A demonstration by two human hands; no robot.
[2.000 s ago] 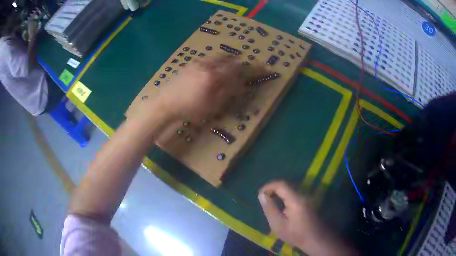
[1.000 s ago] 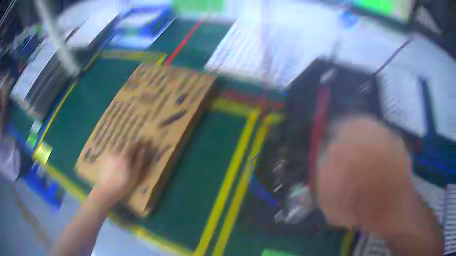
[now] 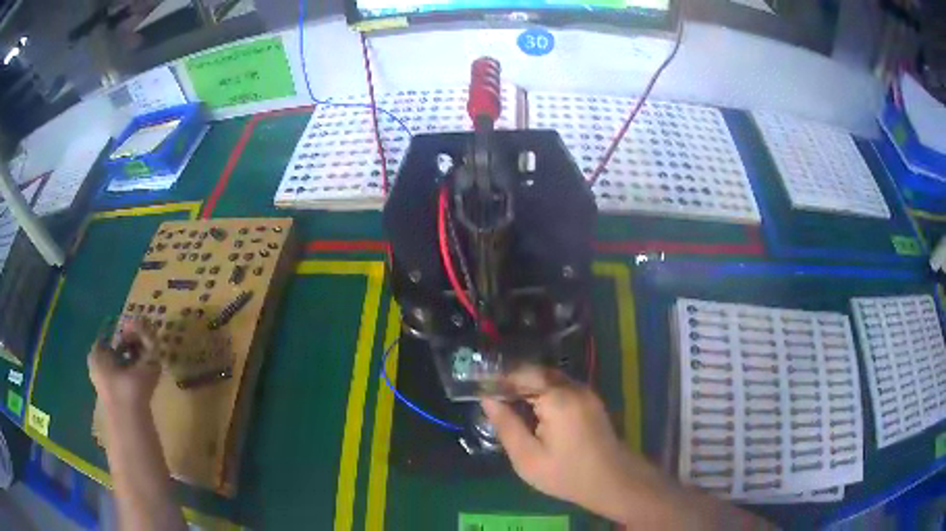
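The black test fixture (image 3: 550,207) stands in the centre with its red clamp lever (image 3: 484,95) upright. Under its front is the clear test socket (image 3: 465,371) with a teal board, above a silvery ring (image 3: 481,427). My right hand (image 3: 560,430) has its thumb and fingertips together at the socket's right side; any module in them is hidden. The brown parts board (image 3: 197,436) lies at the left with scattered dark dots and short bars. My left hand (image 3: 127,365) is at its left edge, fingers curled and blurred; I cannot tell if they hold a part.
White module trays (image 3: 648,150) lie flat behind the fixture. More trays (image 3: 768,399) are stacked at the right. A blue bin (image 3: 156,145) is at the rear left. A monitor (image 3: 519,12) is at the back. Red and blue wires run around the fixture.
The view has swung to centre on the fixture. My right hand has moved from beside the red lever down to the socket. The lever now shows upright. My left hand is now at the board's left edge.
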